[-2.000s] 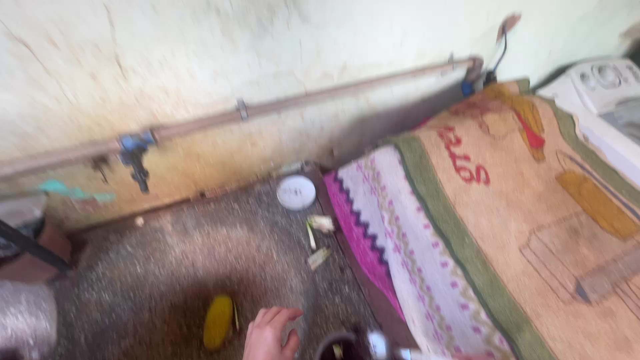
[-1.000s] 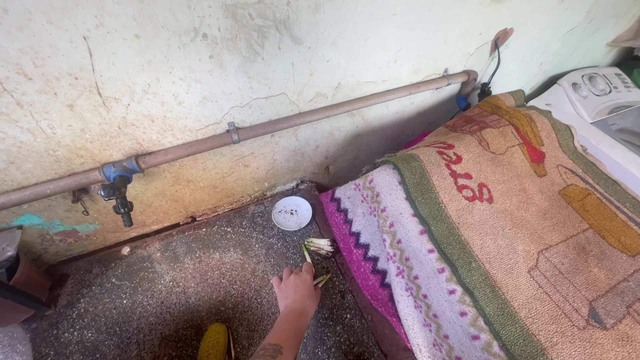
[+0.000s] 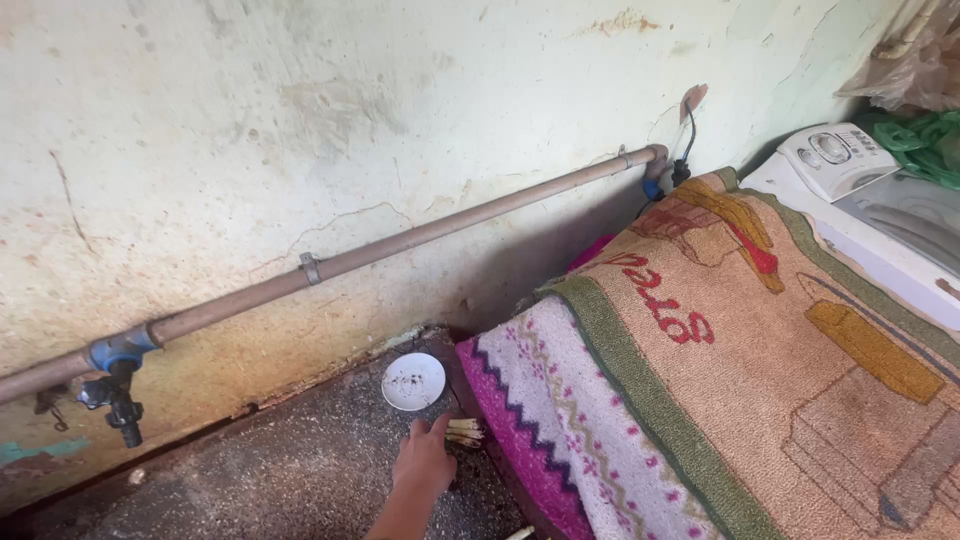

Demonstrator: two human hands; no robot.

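My left hand (image 3: 425,459) reaches up from the bottom centre, back of the hand showing. Its fingertips are at the left end of a small bunch of pale stalk pieces (image 3: 466,432) on the speckled stone surface (image 3: 300,465). Whether the fingers grip the pieces is hidden. Just above the hand lies a small white dish (image 3: 413,382) with dark specks in it. Part of another pale piece (image 3: 520,533) shows at the bottom edge. My right hand is out of view.
A fringeless patterned rug (image 3: 675,375) drapes over something at right, beside a white washing machine (image 3: 832,161). Behind, a pipe (image 3: 450,221) with a black tap (image 3: 120,405) runs along the stained wall. Green plastic (image 3: 922,142) lies at far right.
My left hand has moved up toward the dish, beside the stalk pieces. The yellow-green object seen near the bottom earlier is out of view, as is the dark container from two seconds ago.
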